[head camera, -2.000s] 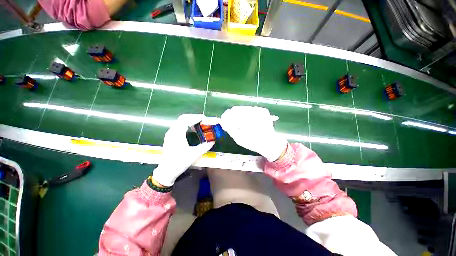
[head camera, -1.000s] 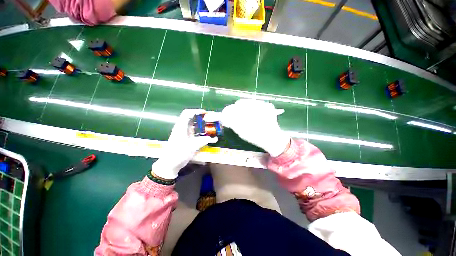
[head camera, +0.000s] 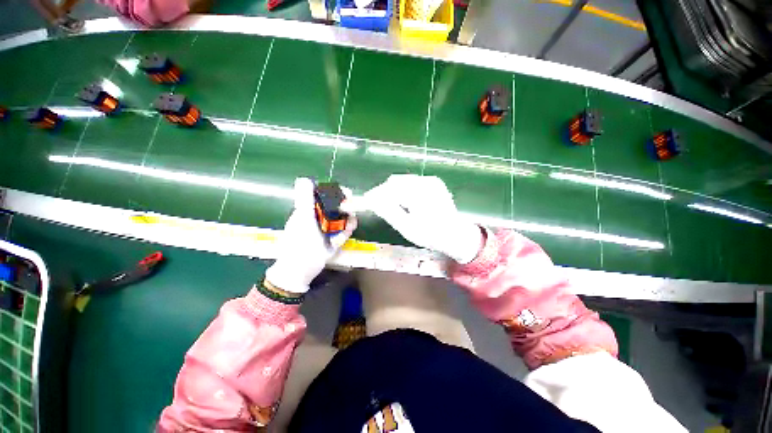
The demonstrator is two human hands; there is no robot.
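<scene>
My left hand (head camera: 300,238), in a white glove, holds a wound coil component (head camera: 331,209) over the near edge of the belt. Its black face is upward and orange windings show on its near side. My right hand (head camera: 421,213), in a white glove, is just right of the component with its fingers bent together. A pale, thin tip (head camera: 355,204) points from it toward the component; I cannot tell if it is a tool or a glove fingertip, nor whether it touches.
Several more components stand on the green belt (head camera: 385,101) at left and right. Red-handled cutters (head camera: 127,277) and a divided tray (head camera: 32,338) are at left. Blue (head camera: 365,17) and yellow (head camera: 426,25) bins are beyond the belt. A person's pink sleeve (head camera: 148,10) is far left.
The component in my left hand has turned: its blue parts faced up and right before, now its black face shows. The view has shifted slightly. My right hand remains beside it.
</scene>
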